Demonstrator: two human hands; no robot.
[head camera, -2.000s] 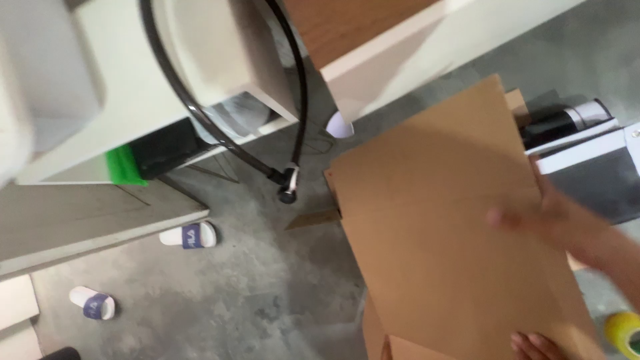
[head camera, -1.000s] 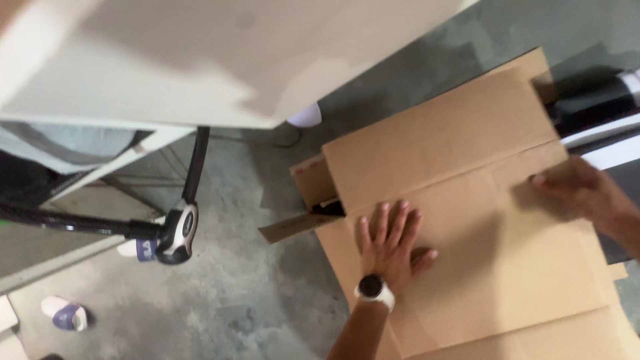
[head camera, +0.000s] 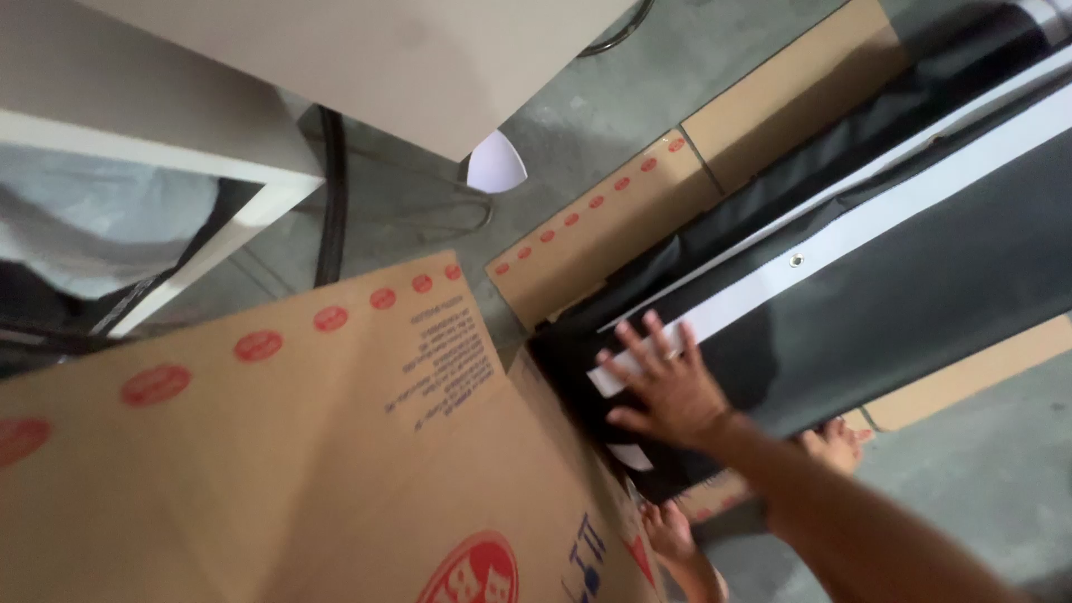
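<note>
My right hand (head camera: 670, 385) lies palm down, fingers spread, on folded black sheeting (head camera: 904, 276) with a white band and a metal eyelet (head camera: 796, 260). The sheeting looks like vinyl banner material and fills an opened cardboard box. One long flap (head camera: 603, 209) with red printed marks lies along the far side, and more cardboard (head camera: 971, 377) shows along the near side. A large cardboard flap (head camera: 335, 469), bearing red and blue print, stands out at the lower left, beside the box end. My left hand is not visible.
Two bare feet (head camera: 670, 536) (head camera: 836, 444) are on the near side of the box. A pale tabletop or panel (head camera: 377, 59) juts in above, with a white-framed shelf (head camera: 285, 193) holding a plastic bag (head camera: 100, 209) at left. A white object (head camera: 496, 163) is on the concrete floor.
The large cardboard flap that covered the box has swung to the left, exposing the black sheeting. My left hand, earlier flat on the cardboard, has left the view. My right hand has moved onto the sheeting.
</note>
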